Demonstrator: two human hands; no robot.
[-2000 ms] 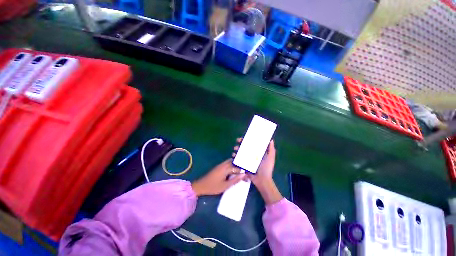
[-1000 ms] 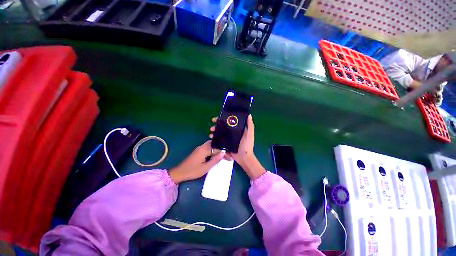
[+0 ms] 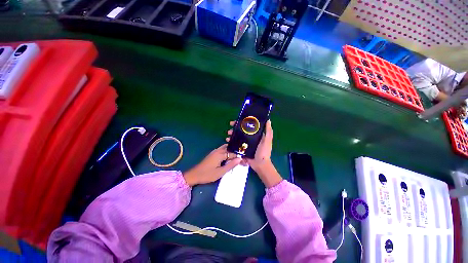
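Note:
My right hand [image 3: 262, 150] holds a black test phone [image 3: 251, 125] upright over the mat, fingers wrapped behind it. The phone's screen shows a yellow charging ring. My left hand [image 3: 214, 165] is at the phone's bottom edge, its fingertips on a small connector there. A white power bank [image 3: 232, 186] lies just below the hands, its upper end hidden by the fingers. A white cable [image 3: 238, 235] loops across the mat near my body. A second dark phone [image 3: 303, 177] lies right of my right hand.
Red blister trays [image 3: 61, 128] are stacked left, beside a long dark unit [image 3: 110, 162] and a tape roll [image 3: 166, 151]. A white blister tray [image 3: 405, 205] and purple round item [image 3: 359, 209] are right. A black compartment tray [image 3: 128, 25], blue box [image 3: 224, 20] and person [image 3: 436, 79] are beyond.
The phone's screen went from white to dark with a yellow ring, which now looks larger. The view has shifted, and both hands stay at the phone.

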